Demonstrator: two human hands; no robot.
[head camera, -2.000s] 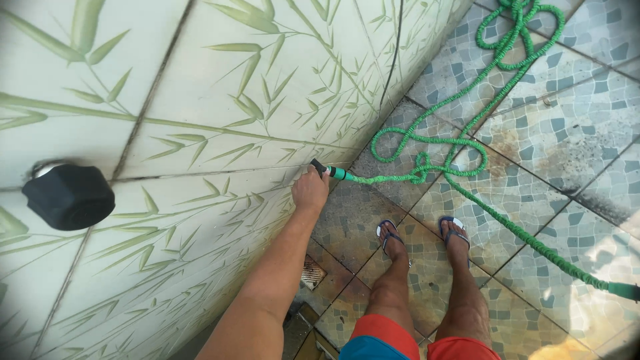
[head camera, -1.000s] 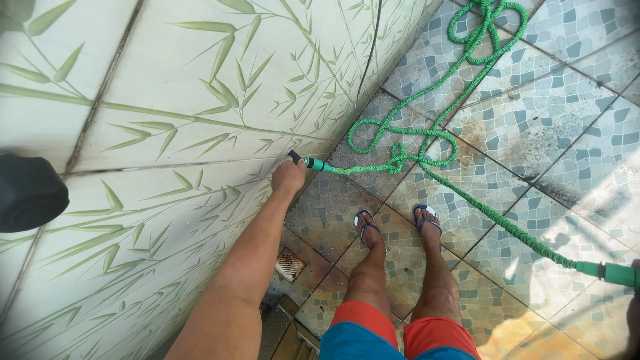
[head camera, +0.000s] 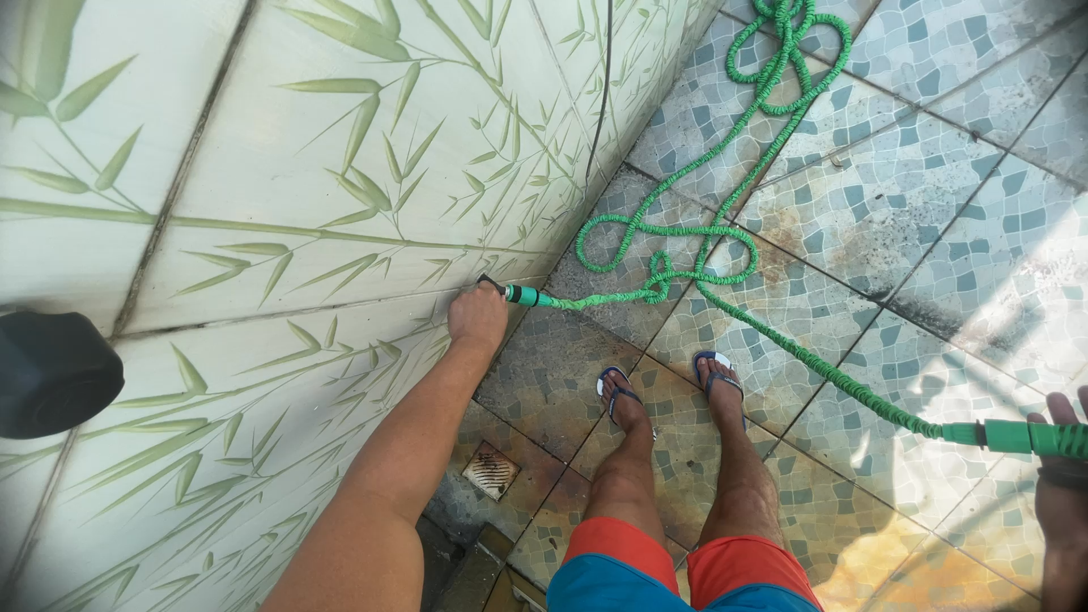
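At the tiled wall, my left hand is closed around a dark fitting, probably a tap, that joins the green hose connector. From there a green expandable garden hose lies in loops over the floor and rises towards the right. At the right edge, the green hose nozzle or end fitting lies against my right hand, which is partly cut off by the frame. The fingers of that hand show behind the fitting and look loosely spread; a dark band is at its wrist.
A wall with painted bamboo tiles runs along the left. A black rounded object sticks out from it. My feet in flip-flops stand on the patterned floor tiles, near a square floor drain.
My right hand and the hose's end fitting have come into view from the right edge. My left hand stays at the wall fitting.
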